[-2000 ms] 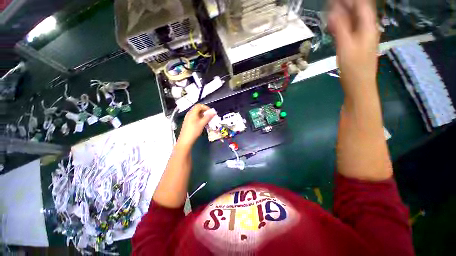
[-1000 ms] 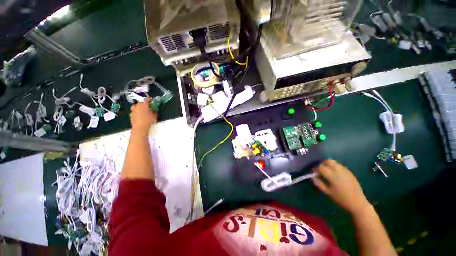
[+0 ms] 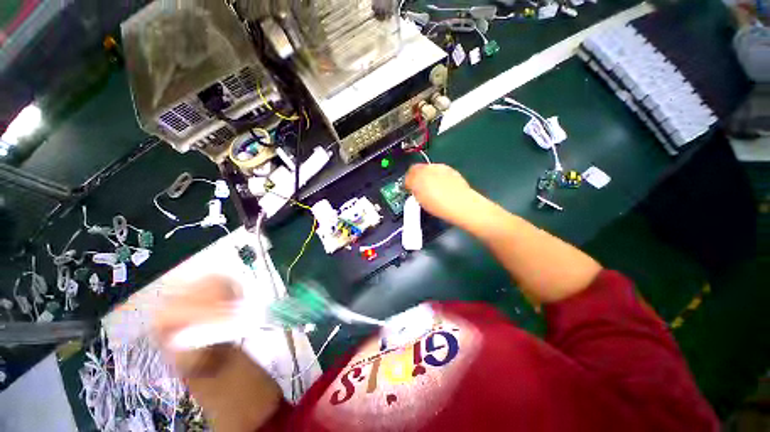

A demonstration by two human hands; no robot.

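Observation:
My left hand (image 3: 198, 325) is blurred at the lower left. It holds a charger board assembly with a blurred green board (image 3: 300, 305) and a white cord trailing right, in front of my shirt. My right hand (image 3: 439, 192) is over the green test board (image 3: 393, 196) and partly hides it. Its fingers are closed on the end of a looped white output cable (image 3: 412, 226); the exact grip is hidden. That cable runs to another charger board (image 3: 348, 229) with yellow and blue parts, at the white test socket (image 3: 325, 218). A red switch (image 3: 368, 252) is in front.
Instruments (image 3: 371, 126) stand behind the fixture. Board assemblies lie at left (image 3: 122, 253), with a tangled cord pile (image 3: 127, 380) lower left. One separate assembly (image 3: 547, 135) lies right of the fixture. White housings (image 3: 650, 84) lie in rows at far right. A yellow wire (image 3: 306, 245) crosses left of the socket.
My left hand has come from the assemblies at left toward my body, bringing one along. My right hand has moved from the front up to the test board with the output cable. The view has shifted.

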